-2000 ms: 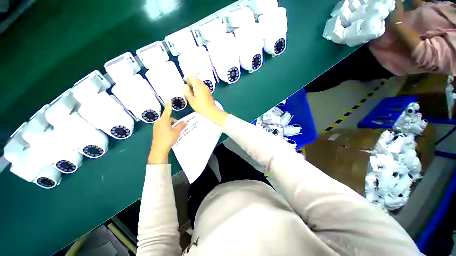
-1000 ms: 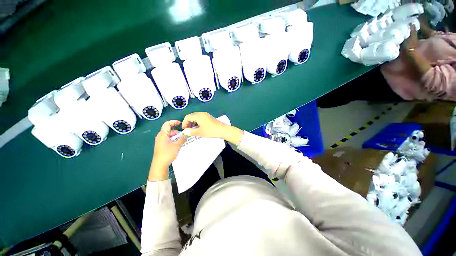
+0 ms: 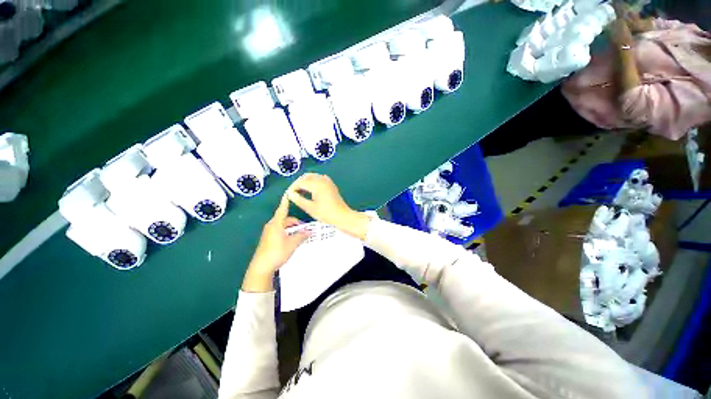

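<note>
White security cameras (image 3: 267,142) lie side by side in a slanting row on the green bench (image 3: 70,335), black round lens faces towards me. My left hand (image 3: 274,248) holds the white label sheet (image 3: 318,269) by its upper left part at the bench edge. My right hand (image 3: 321,201) is above the sheet's top, thumb and forefinger pinched near my left fingertips. Any label between the fingertips is too small to tell.
A blue bin (image 3: 477,191) and a brown carton (image 3: 538,253) of white parts (image 3: 620,269) stand on the floor at right. A person in pink (image 3: 663,78) is at upper right beside more white cameras (image 3: 557,43). Another white unit (image 3: 12,165) is at the left edge.
My right hand has drawn back from the camera row to the sheet and my left fingertips. The sheet hangs a little lower. The view has shifted, and a white unit shows at the left edge.
</note>
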